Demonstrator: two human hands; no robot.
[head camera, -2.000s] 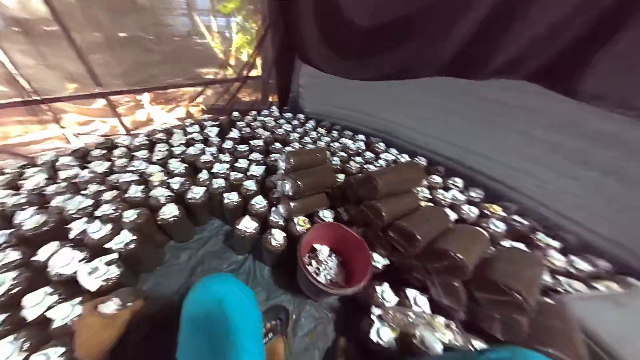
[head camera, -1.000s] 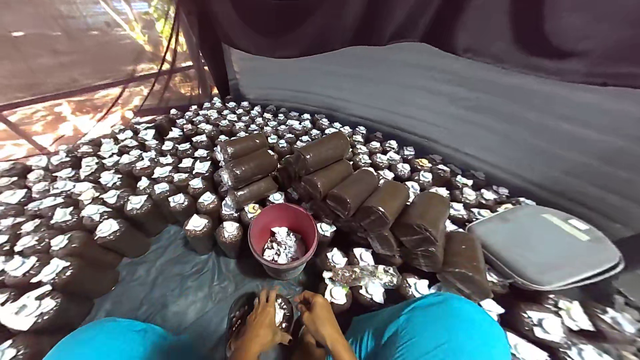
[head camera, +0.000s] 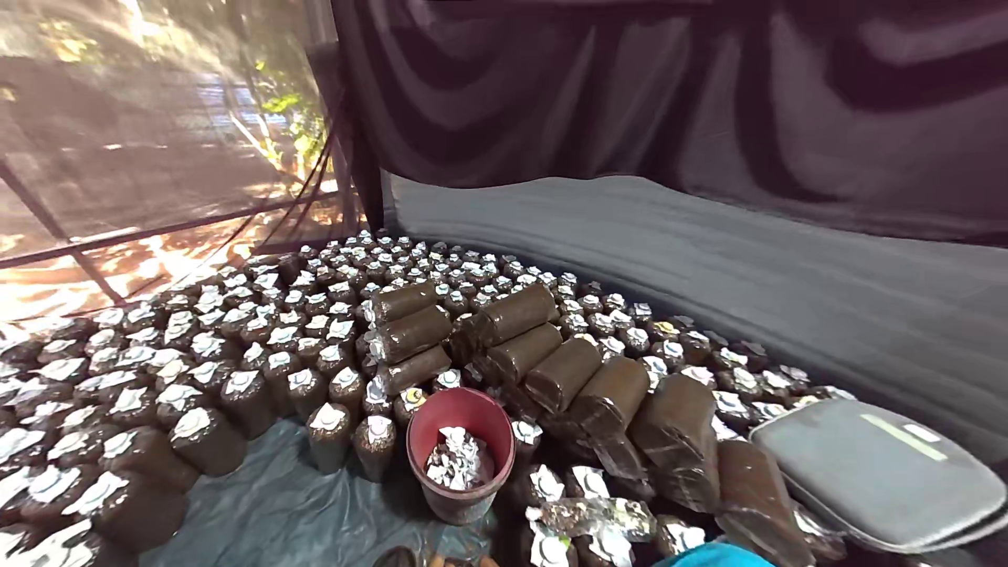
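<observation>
At the very bottom edge, bits of skin show beside the dark tip of a sandal (head camera: 396, 557); whether they are fingertips or toes cannot be told. My hands are otherwise cut off, and what they hold is hidden. Just above stands a red bucket (head camera: 502, 441) with crumpled white scraps (head camera: 458, 458) inside. Upright dark filled plastic bags (head camera: 209, 445) with whitish tops crowd the left and back. More filled bags (head camera: 563, 374) lie on their sides in a pile right of the bucket. A crumpled clear plastic bag (head camera: 594, 516) rests on upright bag tops.
Dark plastic sheeting (head camera: 276, 500) covers the floor left of the bucket. A grey lid or flat container (head camera: 874, 465) lies on bags at the right. Dark cloth (head camera: 630, 94) hangs over a grey sheet wall (head camera: 669, 236). My teal-clothed knee (head camera: 717, 556) shows at the bottom right.
One second ago both hands were together over the sandal below the bucket; now they are mostly or wholly below the frame. The view has tilted up. Two seconds ago a hand was at the lower left.
</observation>
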